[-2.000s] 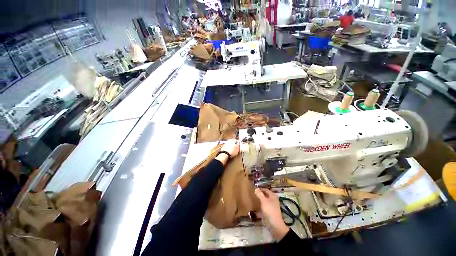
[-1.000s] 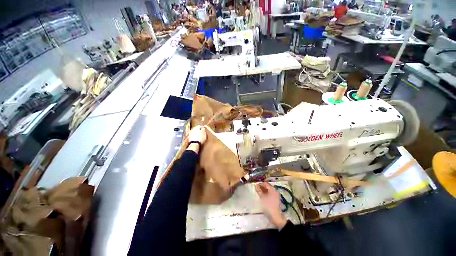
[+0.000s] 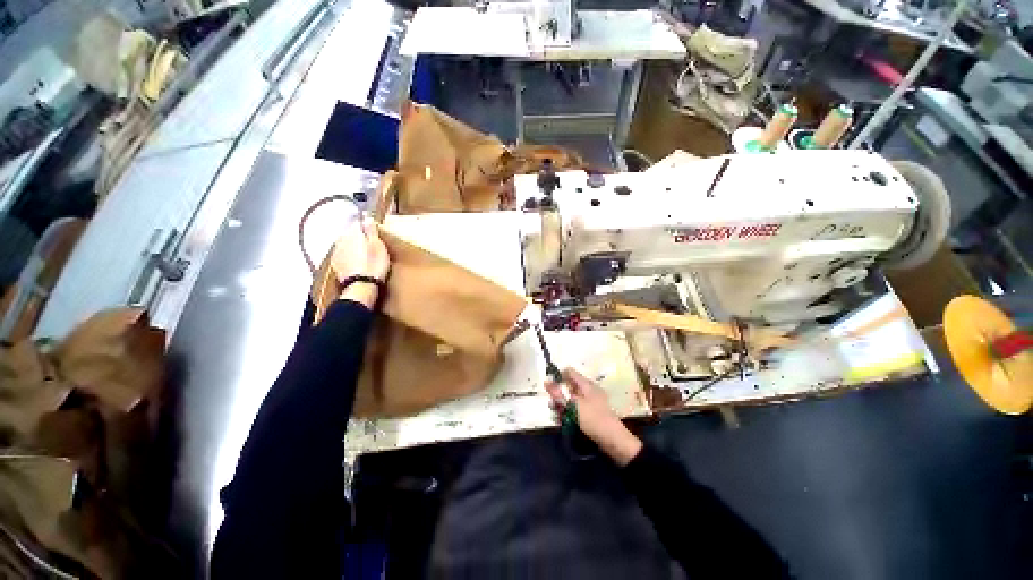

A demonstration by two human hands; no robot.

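Note:
A brown bag body [image 3: 436,329] lies on the white machine table, left of the needle area. My left hand [image 3: 360,261] holds its upper left edge, with a thin brown strap looping out beside the wrist. My right hand [image 3: 583,402] holds dark green-handled scissors [image 3: 545,354], blades pointing up to the bag's right corner near the presser foot. Whether a thread lies between the blades is too small to tell. Light-tan binding tape [image 3: 680,322] runs along the machine bed to the needle area.
The cream sewing machine head [image 3: 736,227] stands on the right, with thread cones [image 3: 778,125] behind it. A yellow-orange tape reel [image 3: 976,354] is far right. More brown pieces [image 3: 453,159] lie behind the bag, and a brown heap [image 3: 85,397] is at left.
The bag has moved left, away from the needle, with my left hand. My right hand has taken hold of the scissors and raised them to the bag's corner. The view has tilted down.

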